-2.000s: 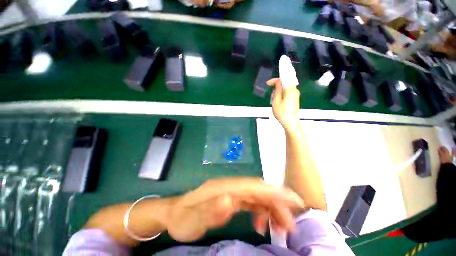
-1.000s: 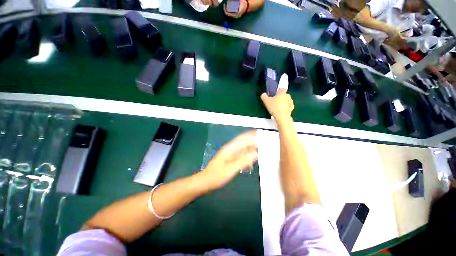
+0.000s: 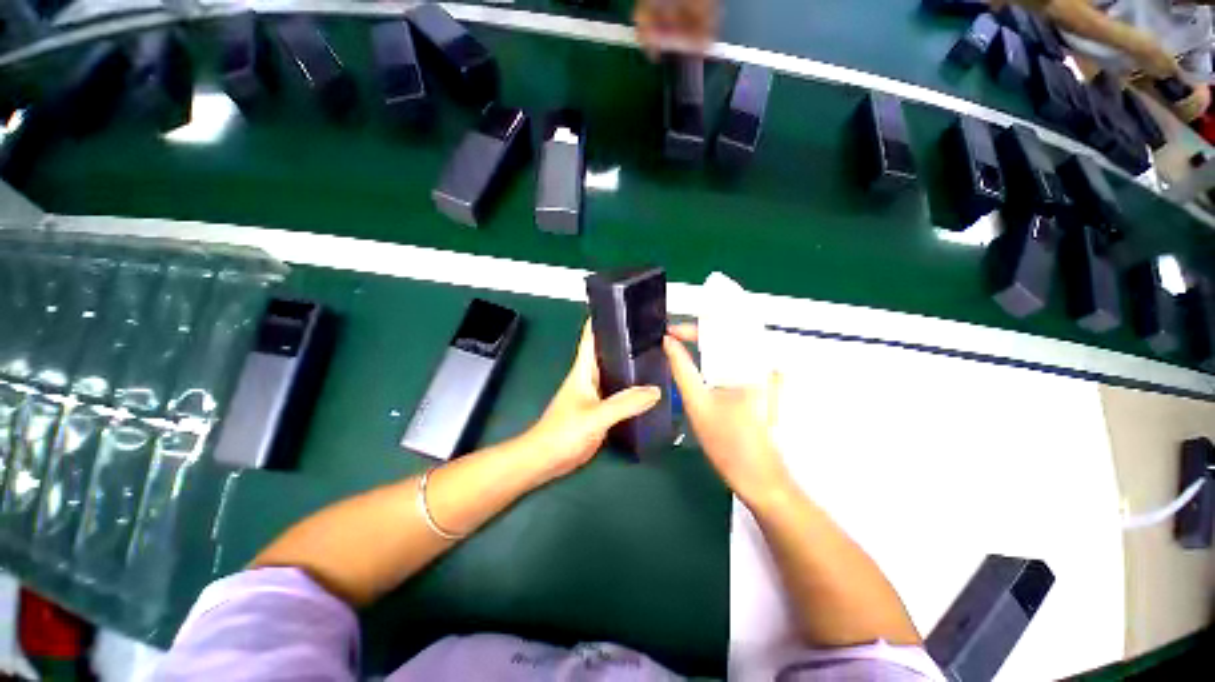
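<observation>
A dark grey power bank with a glossy black panel at its upper end stands tilted between my hands, above the green bench. My left hand holds it from the left, thumb across its front. My right hand is at its right side, fingers touching it near the panel. A white wipe or finger wrap sticks up from my right fingers. A bit of blue shows behind the unit; the rest of the blue parts is hidden.
Two more units lie on the bench to the left, beside a clear ribbed tray. A white sheet is on the right, with a unit at its lower edge. Beyond the pale rail, the green conveyor carries several units. Another person's hand is beyond.
My right hand has come back from the conveyor with a unit. My left hand has moved up and taken hold of it too. The view has shifted, and another person's hand has appeared over the conveyor.
</observation>
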